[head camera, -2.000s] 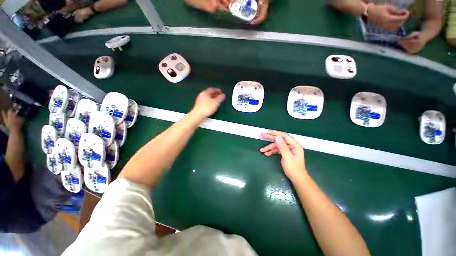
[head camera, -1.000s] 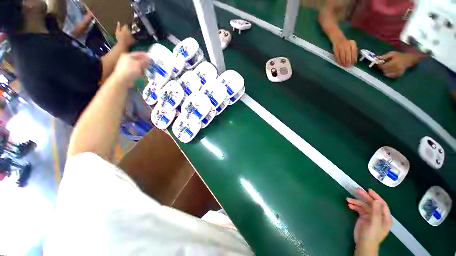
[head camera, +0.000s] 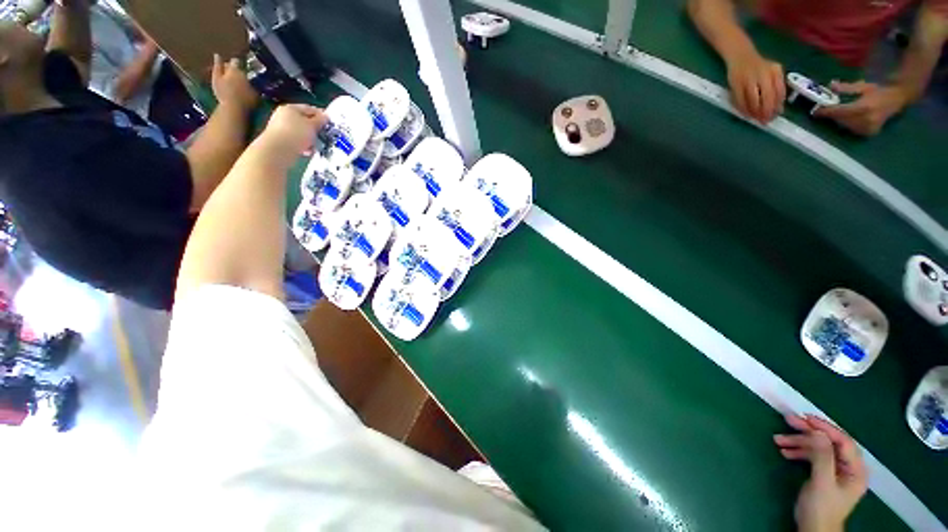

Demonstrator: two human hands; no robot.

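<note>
My left hand (head camera: 296, 129) is at the far left of a pile of open white units, with its fingers on the edge of one unit (head camera: 345, 129). The piled units, such as this one at the front (head camera: 405, 303), overlap and show blue parts and circuit boards. My right hand (head camera: 832, 473) is empty at the lower right by the metal rail, its fingers apart and slightly curled. Two more open units lie on the belt, one near my right hand (head camera: 844, 333) and one at the right edge (head camera: 930, 408).
A front cover (head camera: 583, 126), another cover at the right edge (head camera: 927, 289) and a pronged white piece (head camera: 484, 26) are on the belt. A pale metal rail (head camera: 655, 310) and post (head camera: 442, 83) border it. A worker across holds a white piece (head camera: 812, 89). Another worker's arm (head camera: 224, 125) is beyond the pile.
The view has turned left. My left hand went from over the belt to the pile, carrying a unit there. My right hand stays empty near the rail.
</note>
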